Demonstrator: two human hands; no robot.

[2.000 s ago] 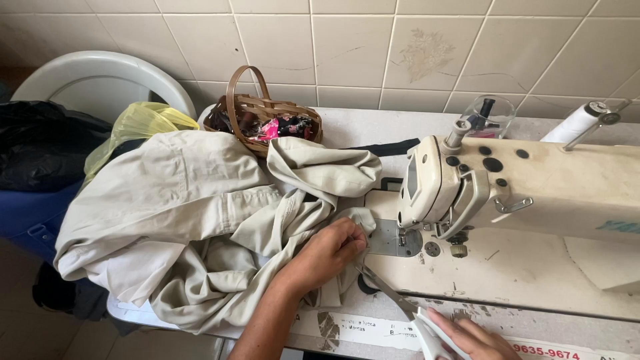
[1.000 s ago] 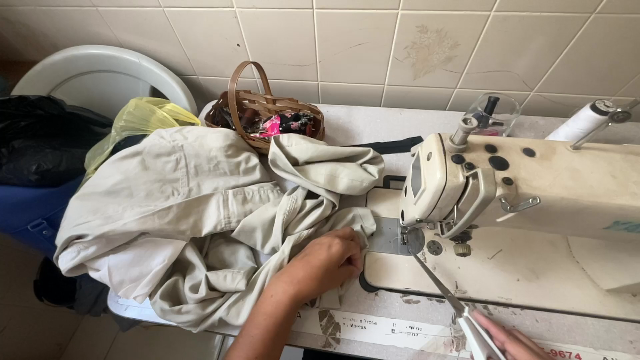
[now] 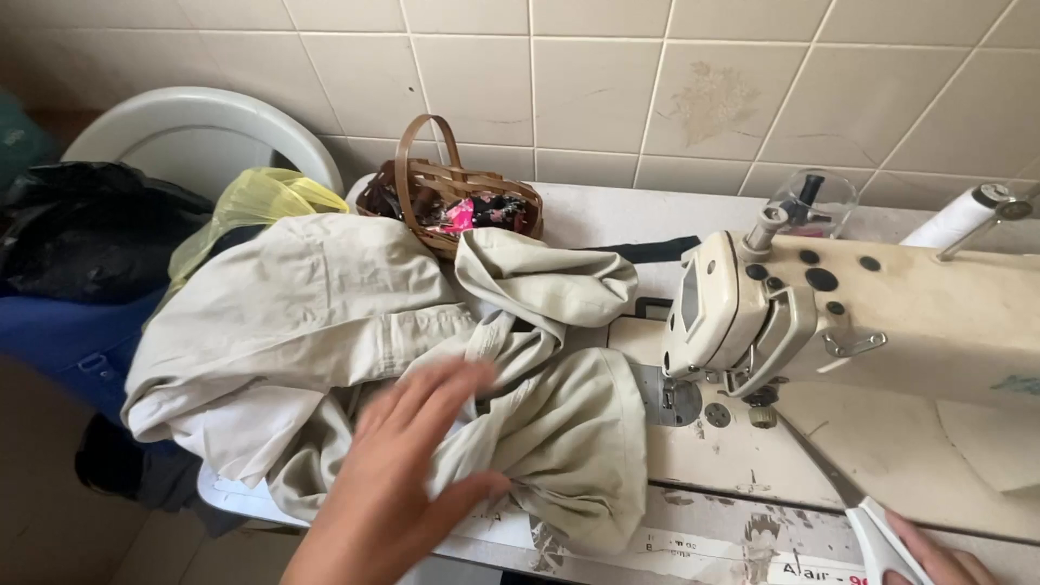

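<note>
My left hand (image 3: 410,463) is spread, its fingers blurred, over the beige cloth garment (image 3: 561,439); whether it touches the cloth is hard to tell. The garment lies in a crumpled heap, a hemmed end fanned out just left of the needle plate (image 3: 674,398) of the cream sewing machine (image 3: 886,325). At the lower right my right hand (image 3: 934,552) holds scissors by their white handles (image 3: 877,540). Their metal blades (image 3: 821,463) look closed and point up and left toward the machine head, over its bed. Part of the right hand is outside the view.
A wicker basket (image 3: 532,213) with patterned cloth stands behind the garment. At the left are a pale round tub (image 3: 207,101), a yellow plastic bag (image 3: 252,203) and a black bag (image 3: 89,227). A white thread cone (image 3: 951,219) stands behind the machine; a tiled wall (image 3: 601,89) runs along the back.
My left hand has left the cloth end near the needle plate and moved left, its fingers now spread. The hemmed end now lies fanned out toward the table's front edge. The scissors remain in my right hand.
</note>
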